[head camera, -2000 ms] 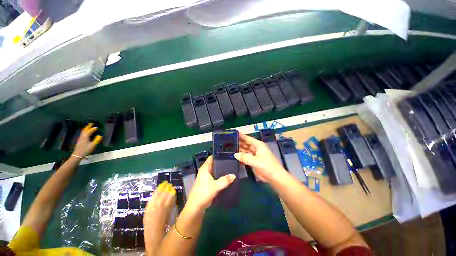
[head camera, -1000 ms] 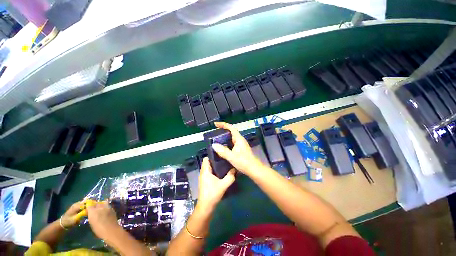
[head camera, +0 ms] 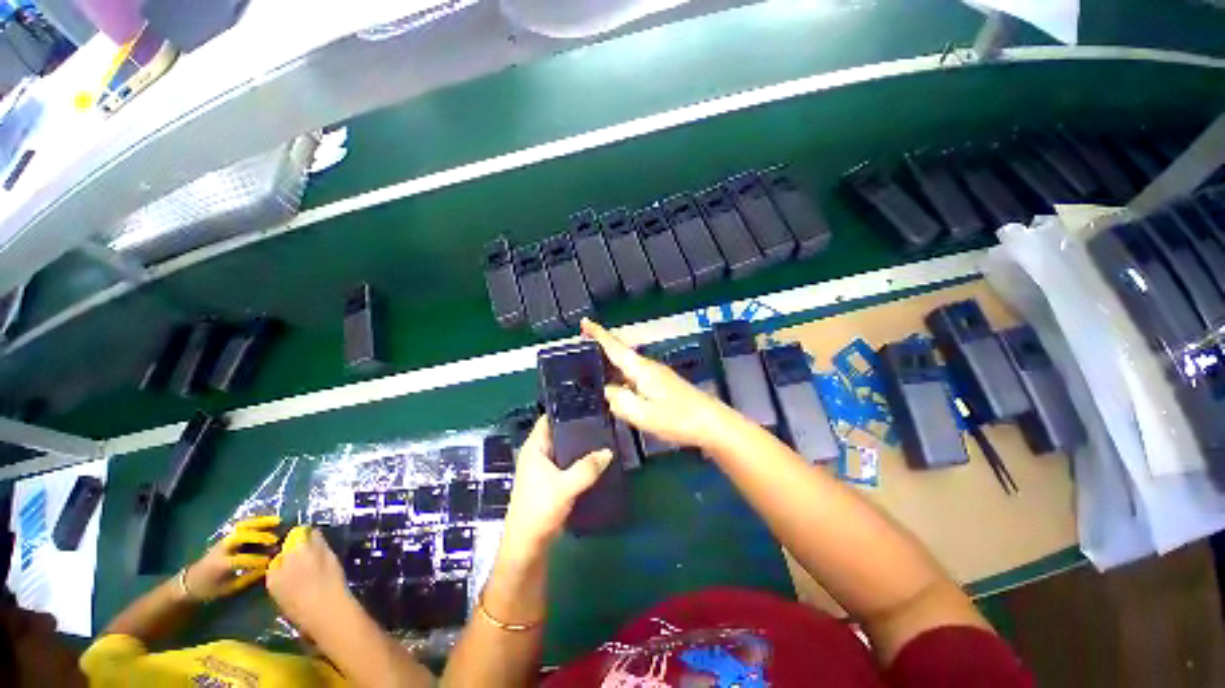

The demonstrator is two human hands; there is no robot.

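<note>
A dark device housing stands nearly upright in front of me, its window end up. My left hand is closed around its lower left side, thumb across the front. My right hand is at its upper right edge, fingers stretched toward the top corner; whether it grips the unit is unclear. Other units lie just right of my hands, partly behind my right arm. Blue film pieces are scattered on the tan cardboard sheet, where dark tweezers lie beside more units.
A row of units stands on the green belt behind the pale rail. At left, a neighbour in yellow with yellow finger cots works by a shiny parts tray. At right, a blister tray rests on white packing sheets.
The held unit has turned so its window end faces me more fully. My right thumb has moved off its front to the right edge. The neighbour's hands moved from the belt to the bench.
</note>
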